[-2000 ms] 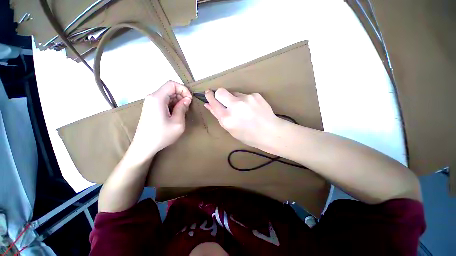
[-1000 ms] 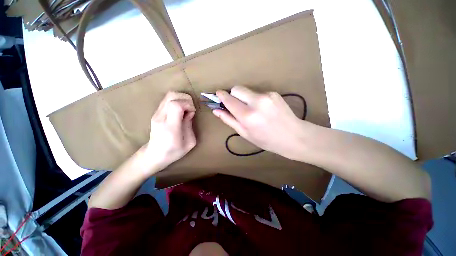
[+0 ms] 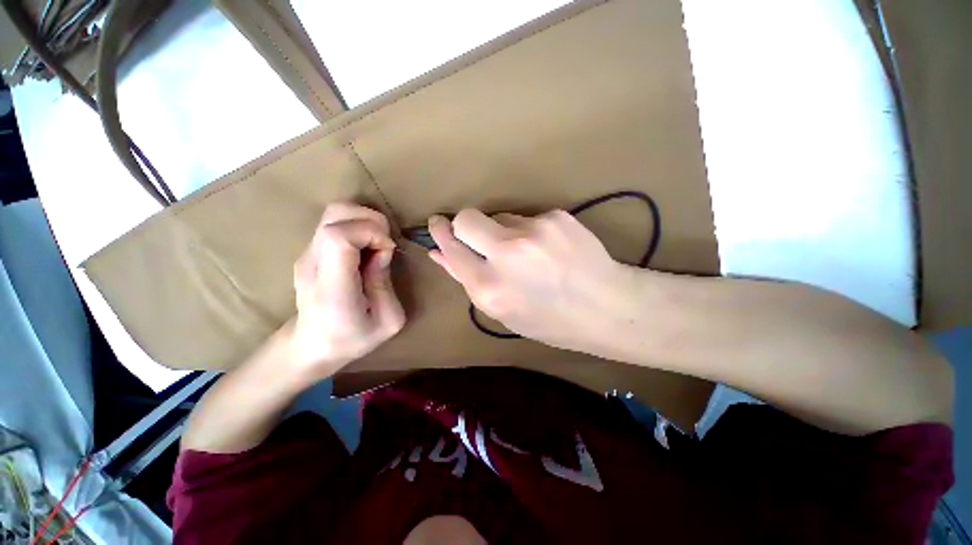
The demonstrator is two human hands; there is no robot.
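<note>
The tan bag panel (image 3: 554, 138) lies on the white table and hangs over its near edge. A tan handle (image 3: 282, 59) joins its top edge, and a stitch line (image 3: 370, 170) runs down from there. My right hand (image 3: 522, 266) holds the thread snips (image 3: 419, 235), blades pointing left at the lower end of the stitch line; most of the tool is hidden in the palm. A black cord (image 3: 652, 208) loops from this hand. My left hand (image 3: 346, 282) has thumb and fingertips pinched beside the blade tips, apparently on a very fine thread end.
The white table (image 3: 799, 149) shows around the panel. Tan pieces with straps (image 3: 48, 64) are bunched at the far left. Another large tan panel (image 3: 943, 160) is at the right edge. A metal frame bar (image 3: 160, 420) and pale hanging material (image 3: 43, 319) are at the lower left.
The panel has shifted nearer and to the left in view. The snips have moved from the handle base down the stitch line; their blades looked spread a second ago and are now close together at my left fingertips.
</note>
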